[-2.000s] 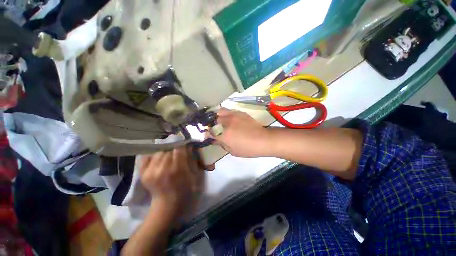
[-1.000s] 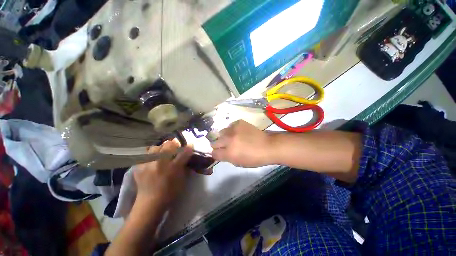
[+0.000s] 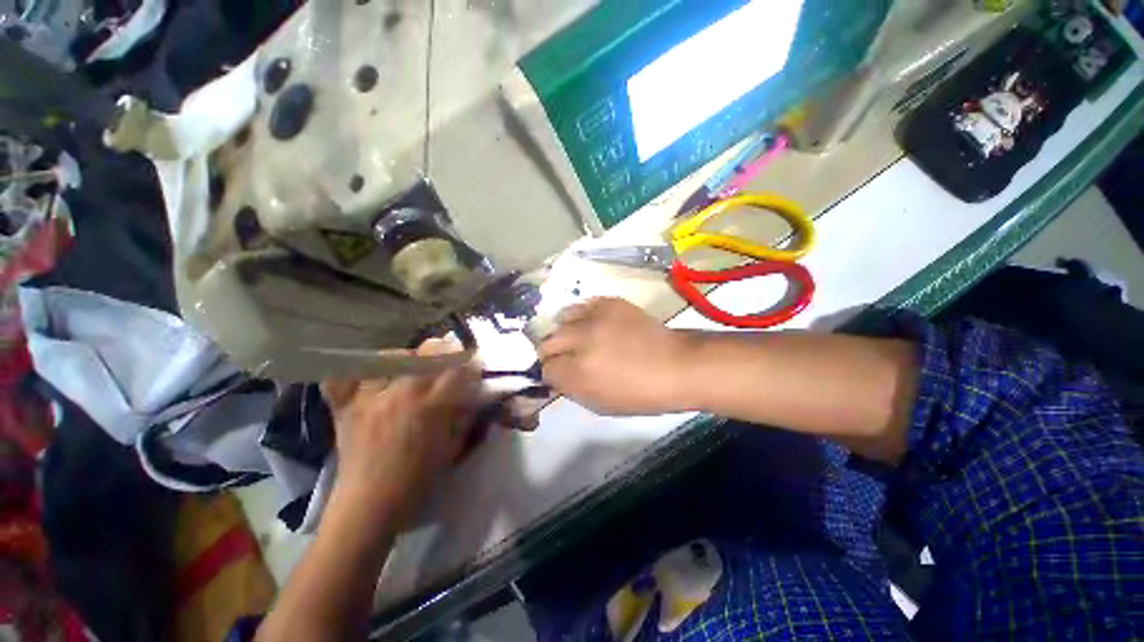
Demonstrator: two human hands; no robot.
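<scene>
The cream sewing machine head fills the upper left. The brightly lit presser foot and needle area lies between my hands. My left hand lies flat on cloth just left of the foot, its fingertips partly under the machine's edge. My right hand is just right of the foot, fingers bent together at a narrow dark strip and small dark cloth. The light grey panel with black edging runs out to the left. Whether my right fingers pinch the cloth is partly hidden.
Scissors with yellow and red handles lie right of the needle. Pink and blue items lie behind them. A green control panel with a white screen stands above. A black pouch is far right. A green strip edges the table.
My right hand has come down from beside the needle to the cloth's front edge. My left hand has shifted slightly left and lies flatter. The dark strip shows more between the hands.
</scene>
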